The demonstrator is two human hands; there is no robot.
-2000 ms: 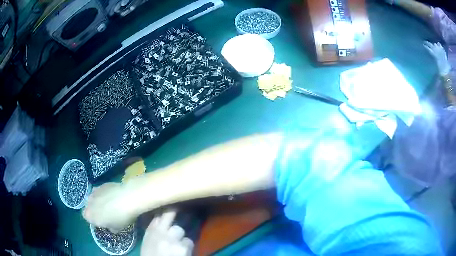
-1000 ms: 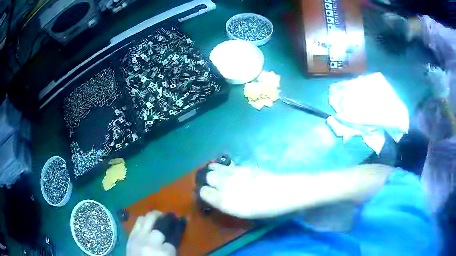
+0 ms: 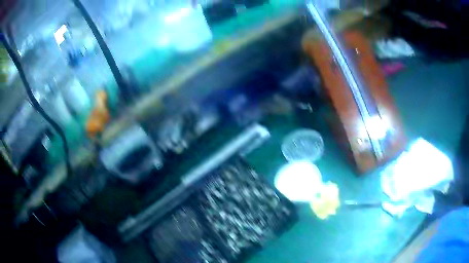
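Note:
The picture is blurred. Neither of my hands is in view; a blue sleeve and a bit of forearm show at the lower right edge. The black divided parts tray [image 3: 241, 210], heaped with small metal parts, lies at the lower middle, cut off by the bottom edge. A white bowl [image 3: 298, 181] touches yellow crumpled pieces [image 3: 325, 199] right of the tray. A round screw tub [image 3: 302, 146] stands behind the bowl. A thin dark tool [image 3: 361, 204] lies between the yellow pieces and a white cloth [image 3: 419, 172]. An orange-brown jig [image 3: 334, 77] holds a long metallic strip.
An orange power screwdriver [image 3: 97, 117] hangs at the far left, near dark cables. A pale bar [image 3: 193, 177] runs along the tray's far side. A grey device with a round front [image 3: 131, 156] stands behind it. A pale glove or cloth lies at the far right.
The view has swung up and tilted. Both my hands, the nearer jig board and the two left screw tubs have left the picture. The hanging screwdriver and far background have come in.

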